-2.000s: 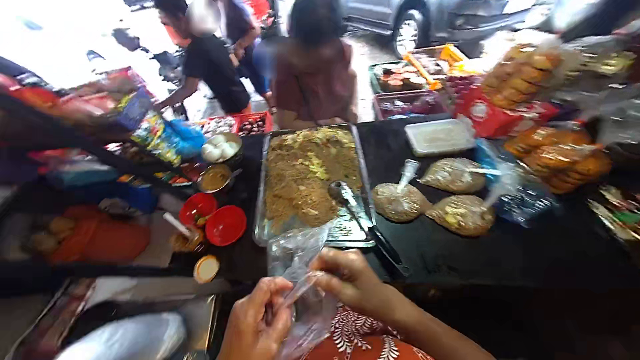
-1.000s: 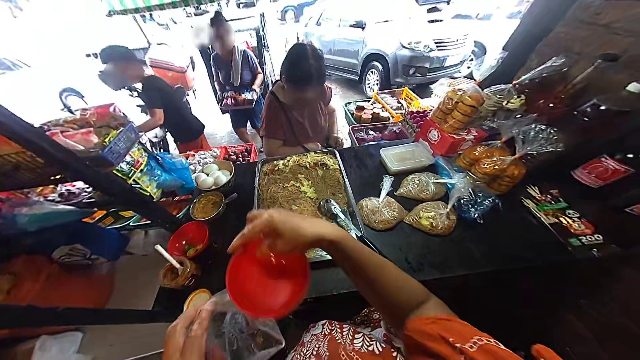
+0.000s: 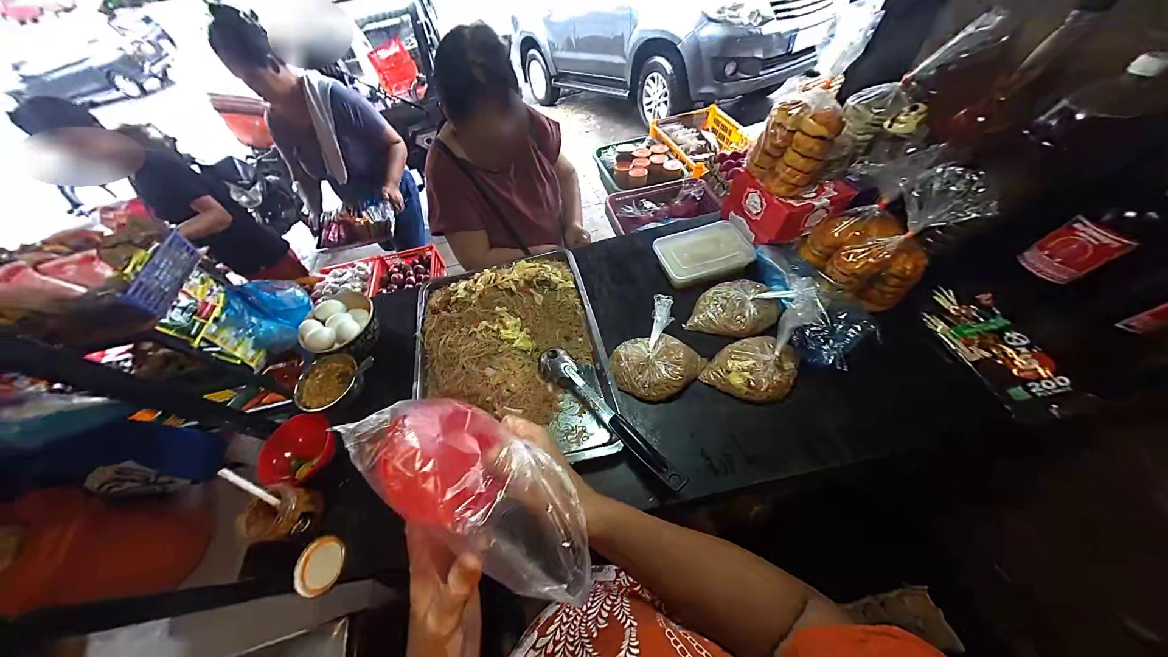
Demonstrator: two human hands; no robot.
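A red plastic bowl (image 3: 438, 465) shows through a clear plastic bag (image 3: 538, 520) that covers it. Partly behind the bag, my right hand (image 3: 534, 447) reaches into it and grips the bowl; its fingers are mostly hidden. My left hand (image 3: 443, 575) is under the bag, fingers up, supporting the bowl from below. Just beyond them lies a metal tray (image 3: 598, 351) of cooked noodles (image 3: 484, 356) with cabbage on top. Metal tongs (image 3: 607, 411) with black handles rest across the tray's near right corner.
Left of the tray are a bowl of eggs (image 3: 333, 327), a bowl of brown food (image 3: 326, 381), another red bowl (image 3: 297, 447), an open jar (image 3: 278, 516) and a lid (image 3: 319, 566). To the right sit tied noodle bags (image 3: 655, 367) and a plastic container (image 3: 703, 253). Several people stand across the counter.
The clear bag, held low beside the red bowl a second ago, is now over the bowl. Both hands have come together around it. Two seconds ago the hands held only the bag.
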